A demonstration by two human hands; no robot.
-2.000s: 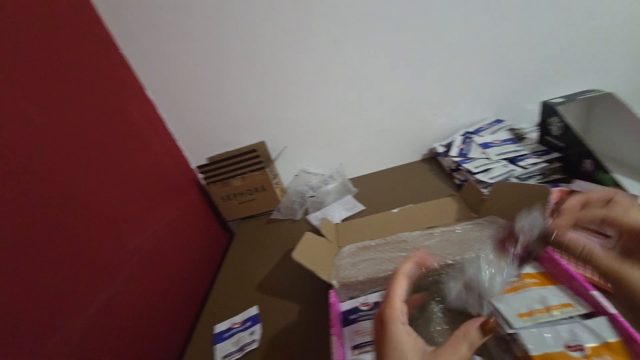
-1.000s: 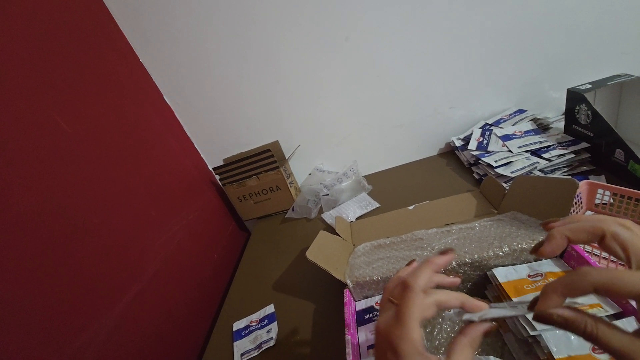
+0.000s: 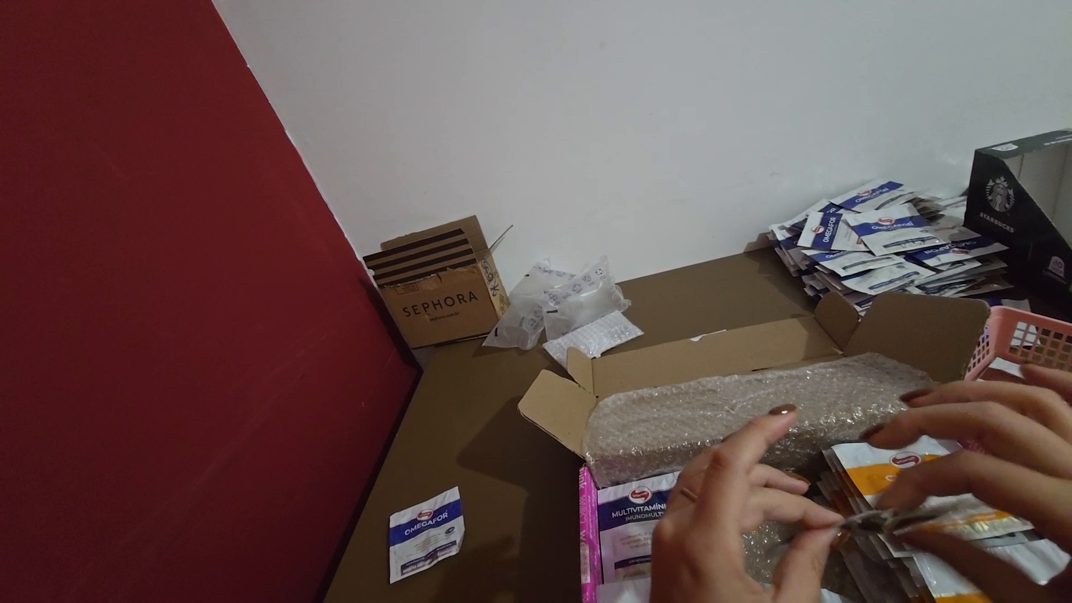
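Note:
My left hand (image 3: 745,519) pinches the edge of a thin, shiny strip or packet (image 3: 879,519) between thumb and forefinger. From the other side my right hand (image 3: 980,469) holds the same thin thing; what it is exactly I cannot tell. Both hands are over an open cardboard box (image 3: 712,356) with pink outer sides. Bubble wrap (image 3: 737,410) lies along its back. Inside, white-and-blue sachets (image 3: 628,536) stand at the left, and a stack of white-and-orange sachets (image 3: 871,469) lies under my right hand.
A single white-and-blue sachet (image 3: 425,534) lies on the brown table (image 3: 494,402). Behind are a Sephora cardboard box (image 3: 444,306), plastic air pillows (image 3: 578,297), a heap of sachets (image 3: 888,234), a black Starbucks box (image 3: 1005,201) and a pink basket (image 3: 1030,327).
Two seconds ago my right hand was raised at the right with crinkled clear plastic near it; now both hands meet at the thin thing over the box.

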